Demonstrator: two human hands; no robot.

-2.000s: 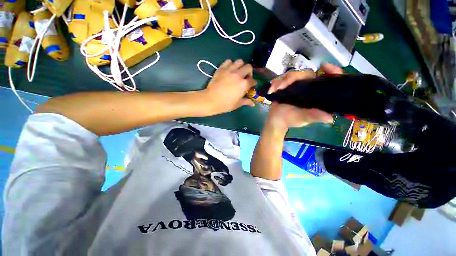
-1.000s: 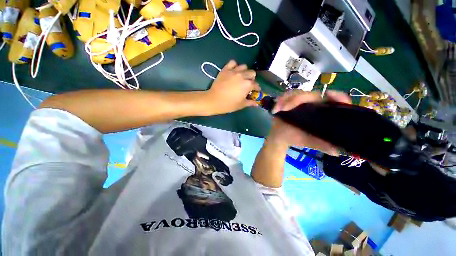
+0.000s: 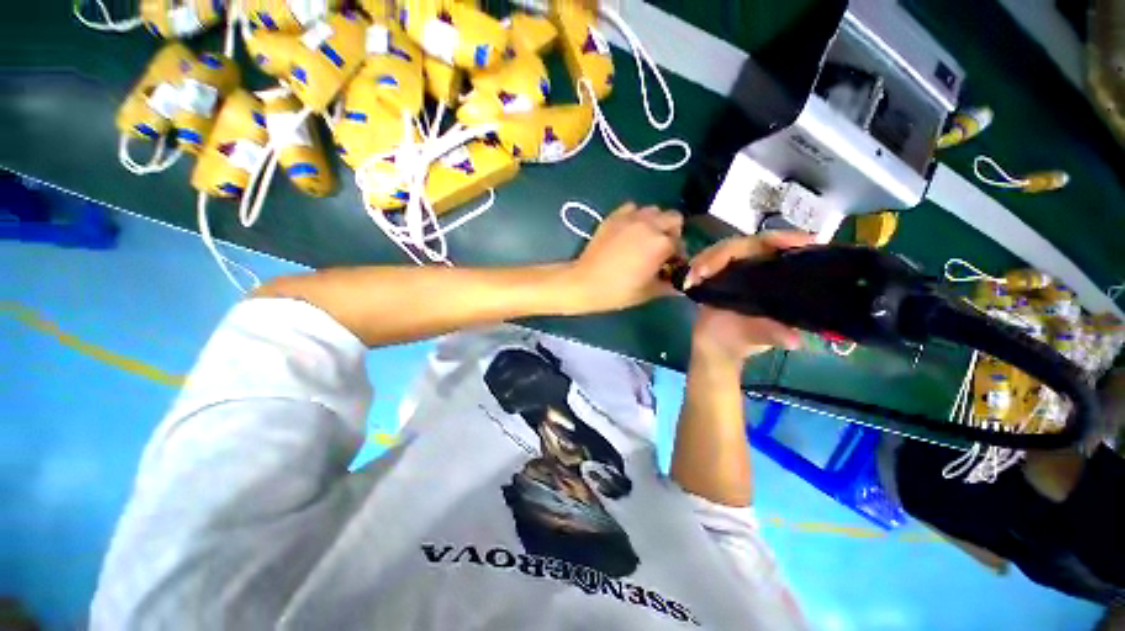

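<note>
My left hand [image 3: 632, 256] is closed around a yellow unit; only its dark, yellow-edged end shows from the fist. A white cord loop [image 3: 580, 219] shows beside that hand. My right hand [image 3: 740, 323] grips the black electric screwdriver [image 3: 808, 290], held nearly level. Its tip points left and meets the end of the unit; my fingers partly hide the contact. The thick black cable [image 3: 1030, 358] curves from the tool's back end. The silver-grey screw feeder [image 3: 851, 136] stands just beyond my right hand.
A heap of yellow corded units [image 3: 420, 99] lies on the dark green bench [image 3: 543, 197] at upper left. Single units [image 3: 1046, 181] lie right of the feeder. Another pile [image 3: 1005, 388] is at right, near a person in black [image 3: 987, 518]. A blue stool [image 3: 839, 475] stands below the bench.
The view has shifted, so the heap, feeder and both hands appear further right. The screwdriver's back end points less downward, and its cable now shows. Both hands keep their holds.
</note>
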